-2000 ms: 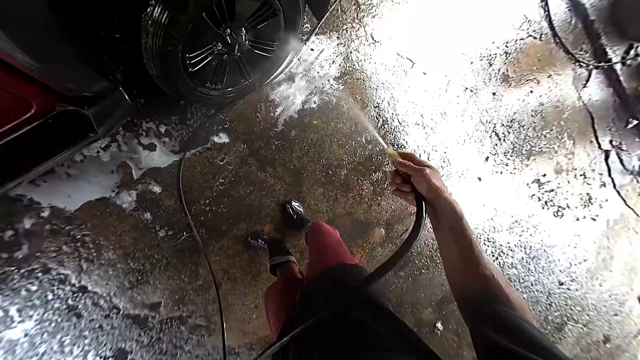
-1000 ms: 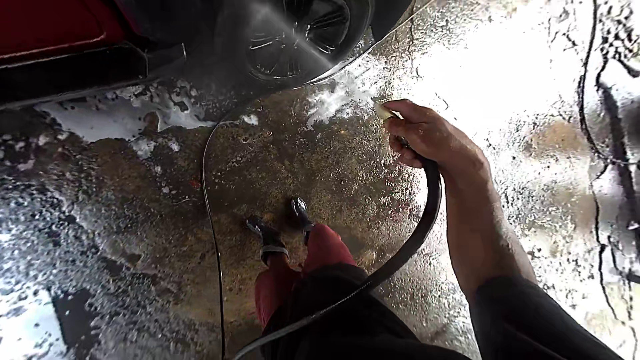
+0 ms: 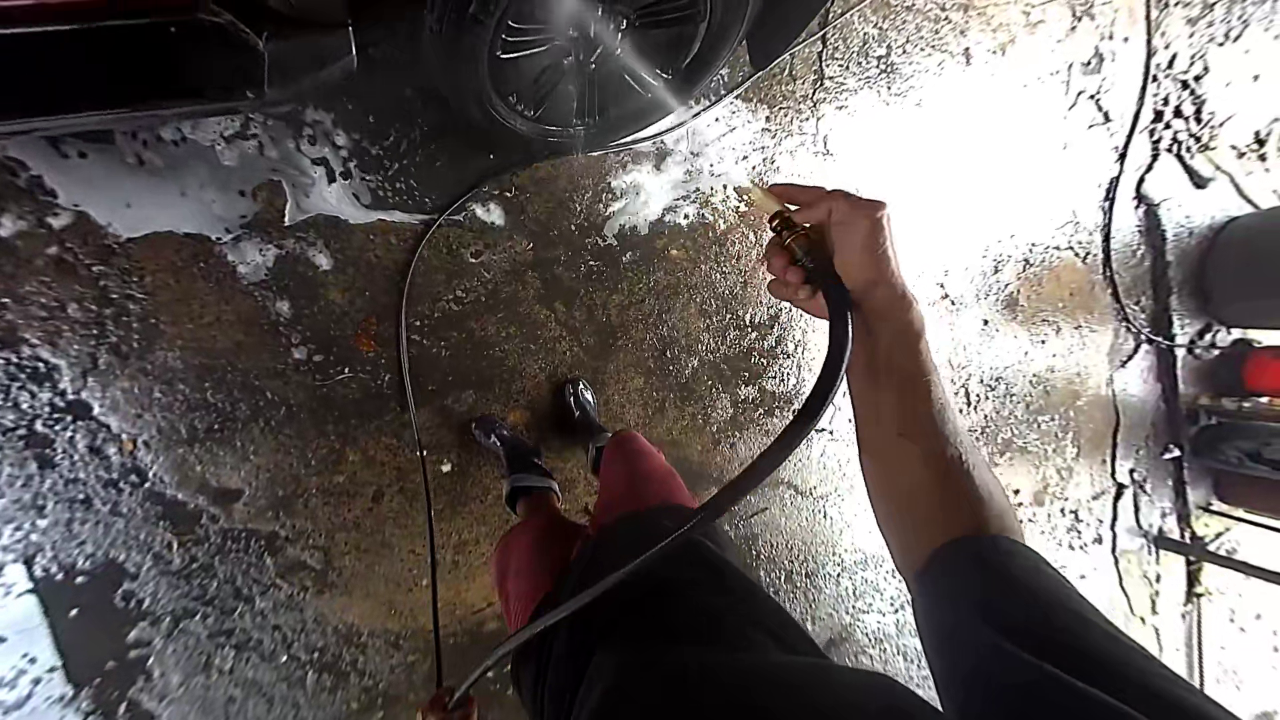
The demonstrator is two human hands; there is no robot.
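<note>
My right hand (image 3: pixel 840 245) grips the brass hose nozzle (image 3: pixel 790 235) at the end of a black hose (image 3: pixel 765 465). Water sprays from the nozzle toward the car wheel (image 3: pixel 605 60), where mist blurs the spokes. The hose bends down from the nozzle across my lap to the lower left. There my left hand (image 3: pixel 448 706) shows only partly at the bottom edge, closed around the hose. A thinner black line (image 3: pixel 408 370) rises from beside that hand and curves up to below the tyre.
The dark lower side of a car (image 3: pixel 130 70) spans the upper left. White foam (image 3: pixel 180 185) lies on the wet concrete beside it. My boots (image 3: pixel 515 455) stand on the concrete. At the right edge are a grey container (image 3: pixel 1240 268), a red object (image 3: pixel 1262 371) and a dark cable (image 3: pixel 1110 215).
The spray now falls across the wheel; two seconds ago it pointed at the ground beside it. My left hand has come into view at the bottom edge. The view has shifted, showing objects at right.
</note>
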